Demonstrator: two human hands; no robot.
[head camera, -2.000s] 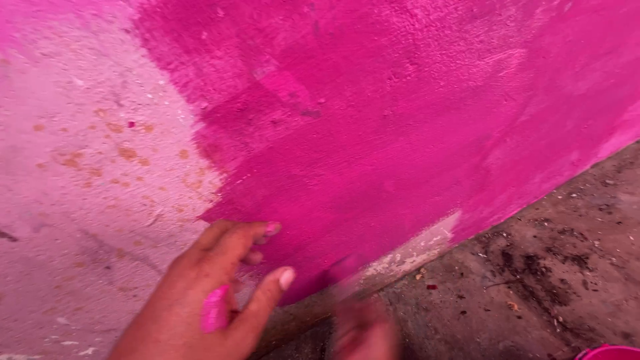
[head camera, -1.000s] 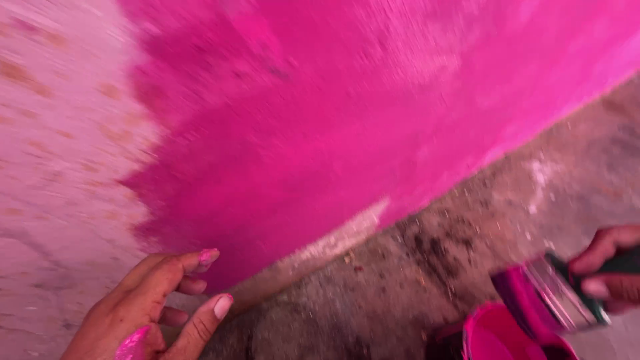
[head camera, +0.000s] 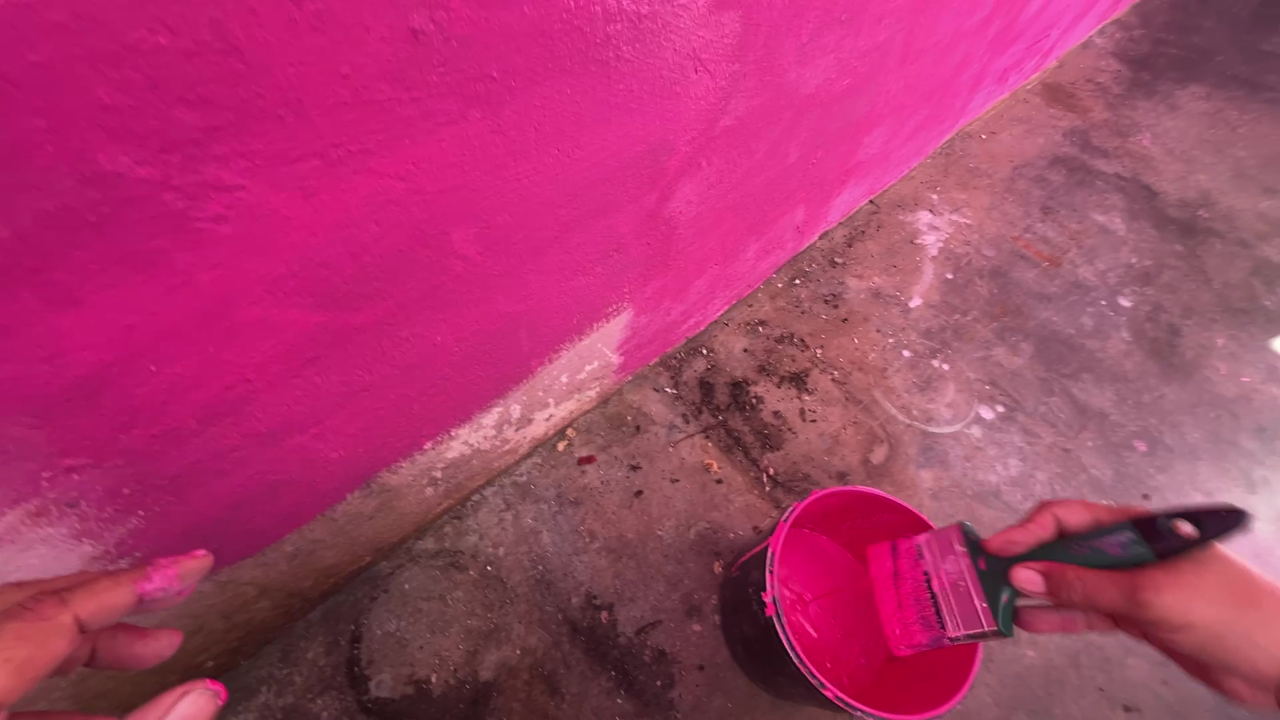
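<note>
At the lower right my right hand (head camera: 1130, 590) grips the dark green handle of a flat paintbrush (head camera: 935, 588). Its bristles, coated in bright pink, hang over the opening of a black bucket (head camera: 755, 630) whose inside and rim are covered in pink paint. My left hand (head camera: 95, 640), with pink paint on its fingertips, is at the lower left with fingers apart and nothing held, beside the wall. The wall (head camera: 400, 220) is mostly bright pink, with a bare pale strip (head camera: 530, 400) along its lower edge and a paler patch near my left hand.
The concrete floor (head camera: 1050, 350) runs along the wall's base. It bears dark dirt (head camera: 740, 400), small debris and splashes of pink paint (head camera: 935, 230). The bucket stands on this floor, a short way out from the wall.
The view has swung right, bringing the bucket fully into sight. My right hand, blurred low in the middle at first, has moved right; the brush's bristles are now over the bucket's opening.
</note>
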